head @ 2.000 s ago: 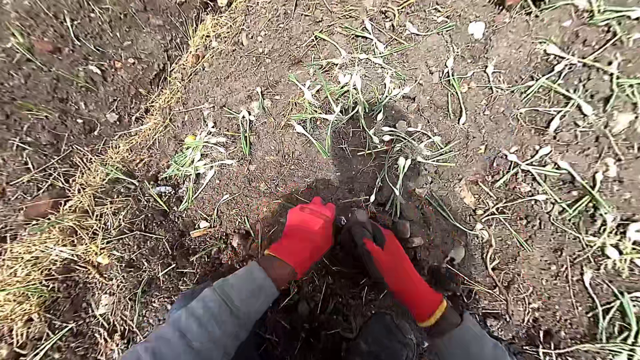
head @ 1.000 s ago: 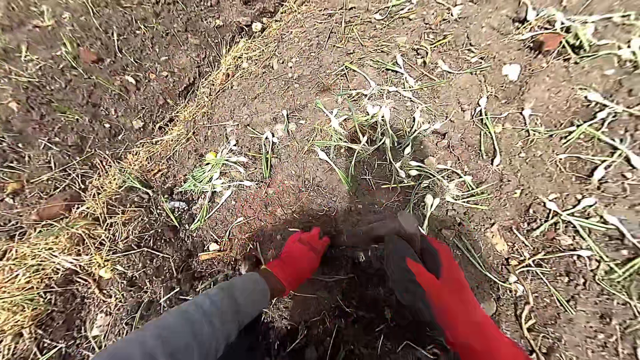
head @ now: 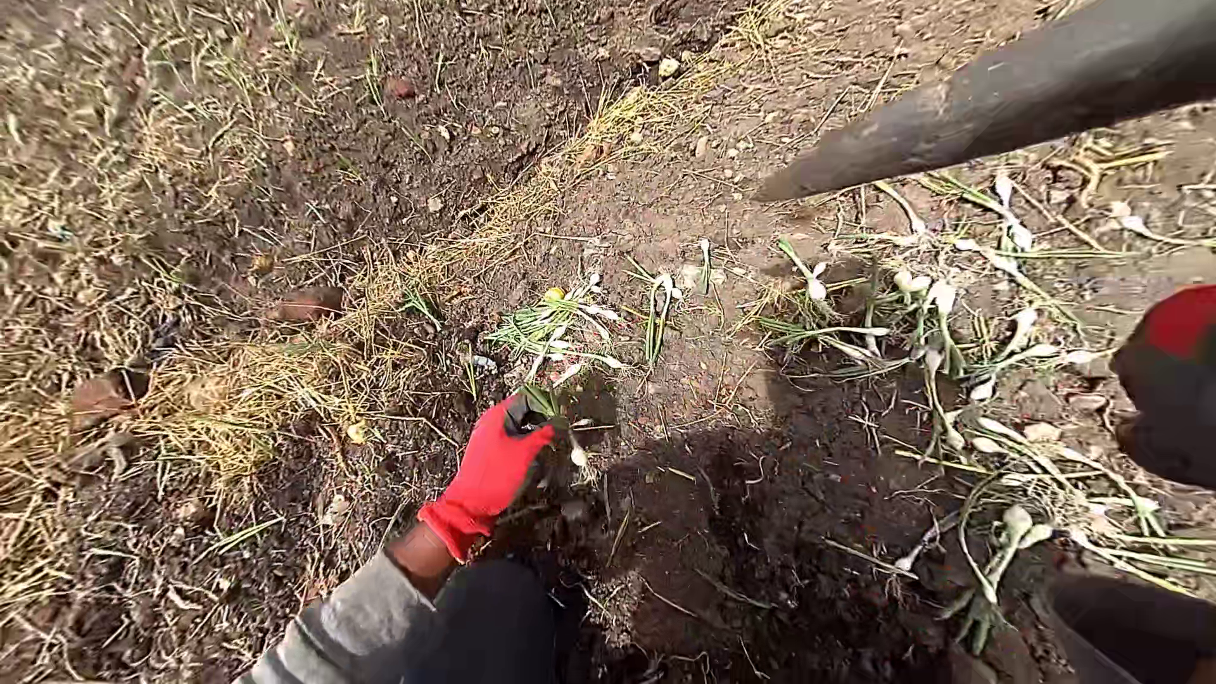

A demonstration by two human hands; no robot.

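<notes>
My left hand [head: 499, 465], in a red glove with a dark palm, pinches the green leaves of a small onion plant [head: 579, 456]; its pale bulb hangs below the fingers. At the right edge is part of my right hand [head: 1173, 385], in a red and dark glove, partly cut off by the frame. A long, dark, tapered tool part [head: 997, 100] reaches in from the upper right, above the soil. Whether my right hand holds it cannot be seen. A bunch of onion plants [head: 560, 328] lies just beyond my left hand, with many more [head: 936, 323] strewn at right.
Dark, loose soil [head: 750, 513] lies in front of my legs, partly in shadow. Dry straw [head: 237, 408] runs diagonally along the left side. Reddish stones [head: 309, 304] sit among it, and a dark trouser leg [head: 484, 627] shows at the bottom.
My hands have moved apart from the dug soil, the right one to the far right. An onion plant now shows in my left hand. The tool, low by my right hand a second ago, is raised.
</notes>
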